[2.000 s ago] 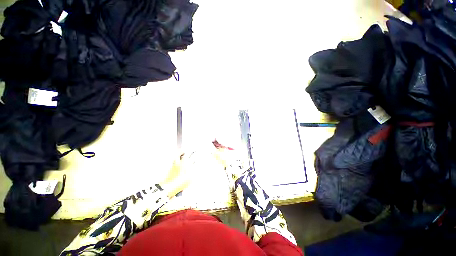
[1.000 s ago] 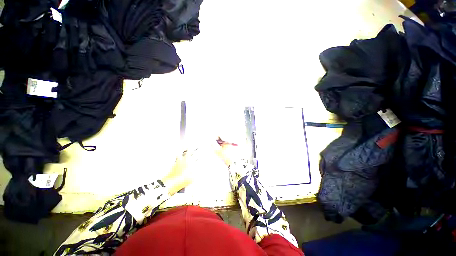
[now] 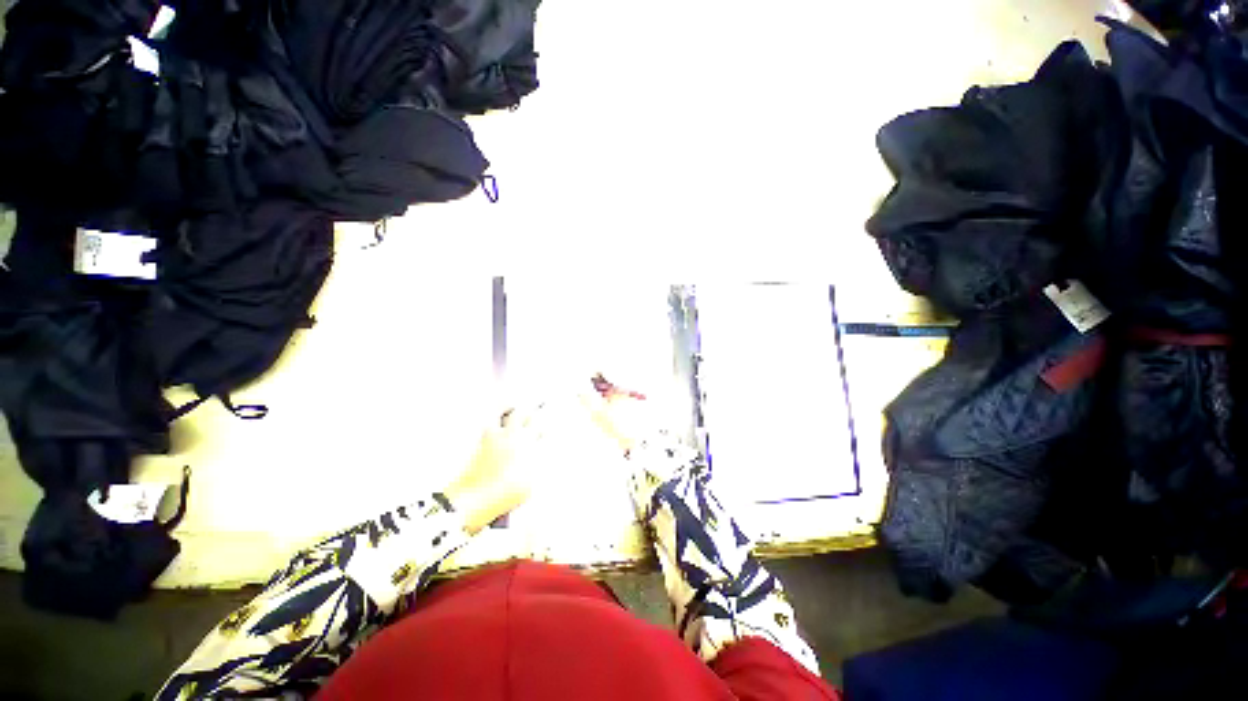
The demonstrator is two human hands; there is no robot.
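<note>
An open ledger point(image 3: 780, 397) lies in front of me, its pages glaring white, with dark cover edges showing as thin lines. My left hand point(image 3: 504, 459) is on its left part near the dark left edge, washed out by the glare. My right hand point(image 3: 612, 414) is on the page right of it, also washed out, with a thin reddish pen point(image 3: 619, 390) at its fingers. Writing and exact finger positions cannot be made out.
Black garment bundles point(image 3: 247, 274) with white tags and loose ties lie at the left. Quilted navy bundles point(image 3: 972, 438) with a red tie strip point(image 3: 1074, 366) lie at the right. A thin blue strip point(image 3: 897, 330) lies between ledger and right pile. A dark blue thing point(image 3: 985, 664) is at bottom right.
The view has shifted slightly, so the right pile sits further right. Both hands stay over the ledger in much the same place.
</note>
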